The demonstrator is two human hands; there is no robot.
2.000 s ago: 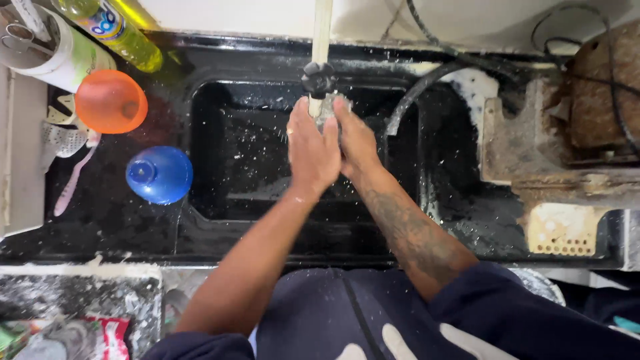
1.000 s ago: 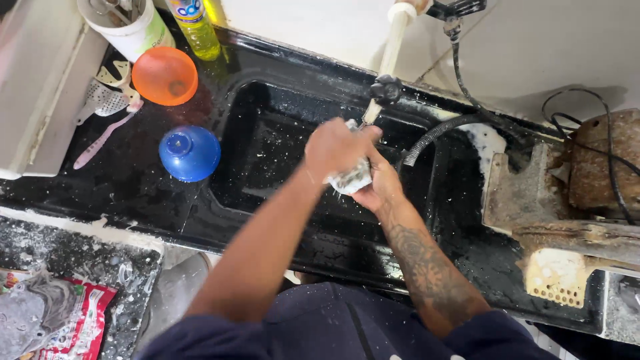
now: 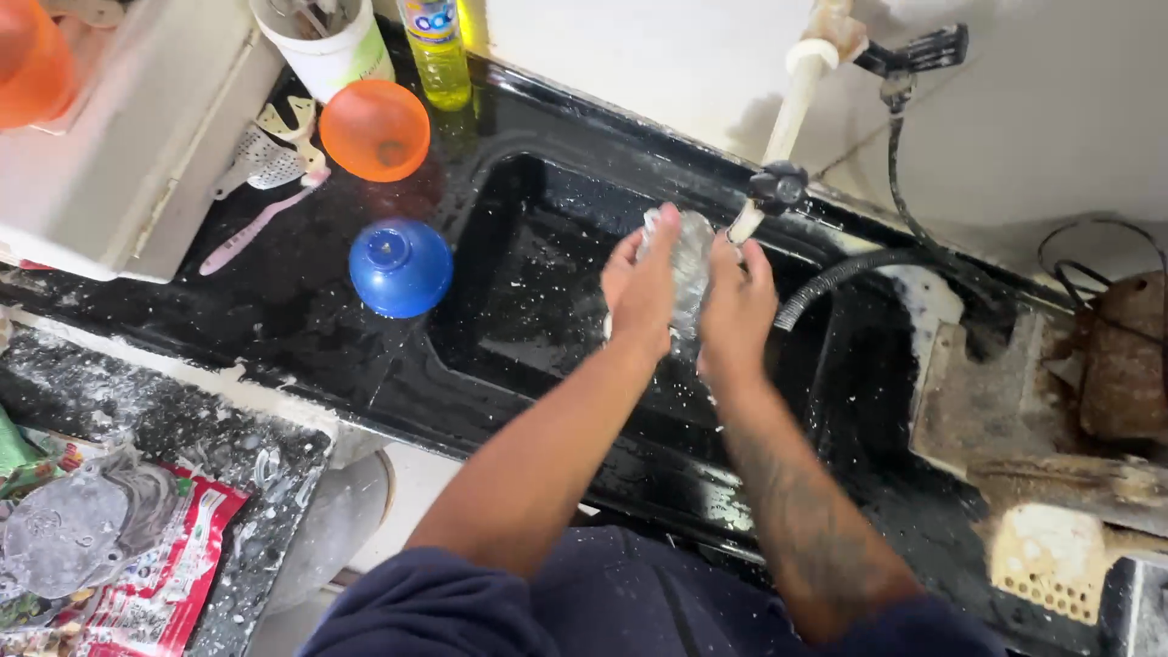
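Note:
Over the black sink basin (image 3: 566, 301), right by the white tap spout (image 3: 746, 222), both hands are raised with a clear, shiny, wet-looking item (image 3: 691, 265) between them; whether it is plastic or a sheet of water I cannot tell. My left hand (image 3: 643, 287) has its fingers curled around the left edge of it. My right hand (image 3: 737, 306) is at its right side, fingertips touching the end of the spout; its grip is partly hidden. A blue rubber bowl (image 3: 401, 267) lies upside down left of the basin, and an orange bowl (image 3: 375, 130) is behind it.
A pink toothbrush (image 3: 265, 222) and dental impression trays (image 3: 265, 157) lie at the left, near a white tub (image 3: 338, 55) and a bottle of yellow liquid (image 3: 440, 64). A corrugated hose (image 3: 844, 274) reaches over the basin's right side. A crusted machine (image 3: 1031, 392) stands at the far right.
My hands were close together at the tap, then one over the other around a whitish item; now they are farther apart, side by side. The view has turned and shifted.

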